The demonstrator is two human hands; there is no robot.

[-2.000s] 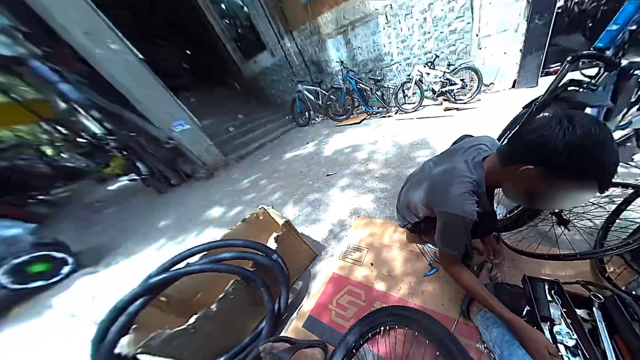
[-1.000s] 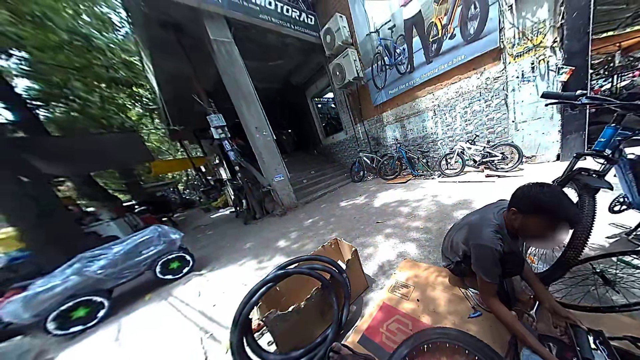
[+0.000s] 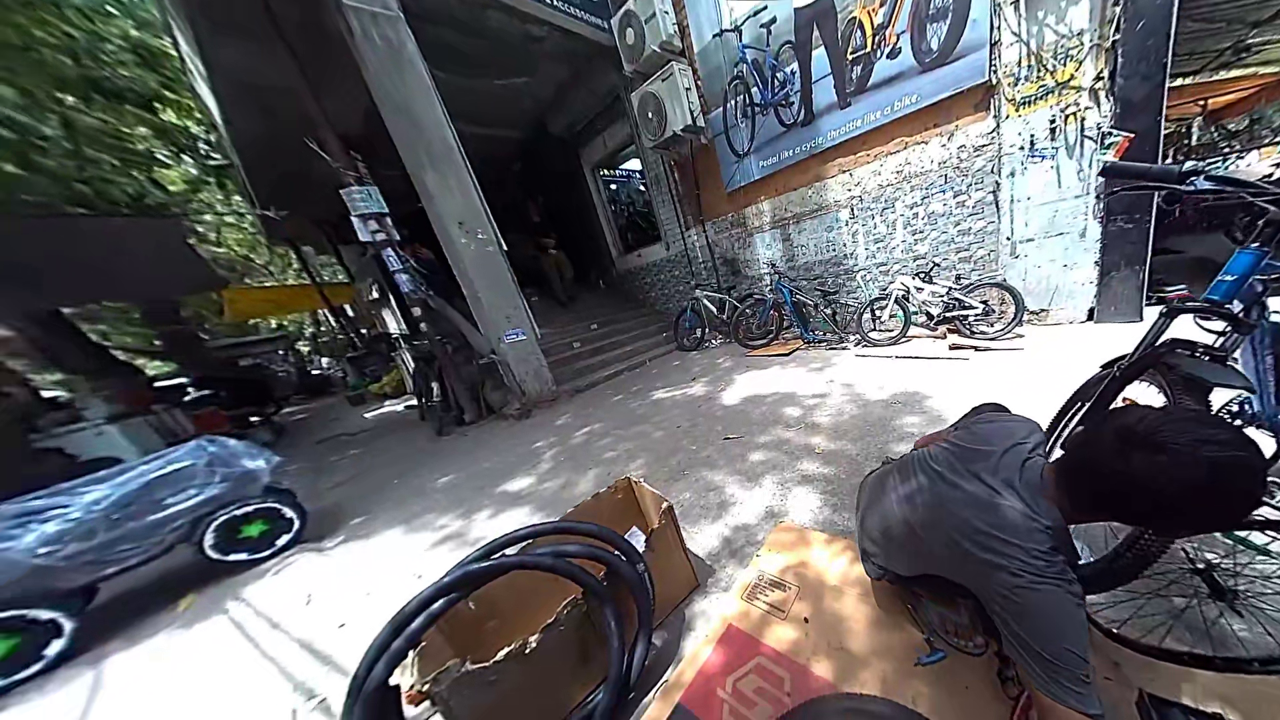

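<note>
Neither of my own hands shows in the head view. At the bottom, black bicycle tyres or tubes (image 3: 632, 590) rest in loops over a torn cardboard box (image 3: 675, 545). Right of it a flattened cardboard sheet (image 3: 830, 590) with a red printed patch lies on the ground, and the top of a black tyre (image 3: 850, 706) shows at the lower edge. A person in a grey shirt (image 3: 970, 500) bends low over the sheet, the hands mostly cut off below. A blue-handled tool (image 3: 930, 657) lies near that person's foot. A spoked bicycle wheel (image 3: 1200, 600) is behind the person.
A blue bicycle (image 3: 1240, 275) stands at the right edge. Several bicycles (image 3: 800, 310) are by the brick wall (image 3: 900, 220). A plastic-wrapped ride-on vehicle (image 3: 130, 510) is at the left. A concrete pillar (image 3: 450, 200) stands beside steps (image 3: 610, 345).
The view has swung up and to the left since two seconds ago. The person in grey bends lower and the head has dropped further toward the right.
</note>
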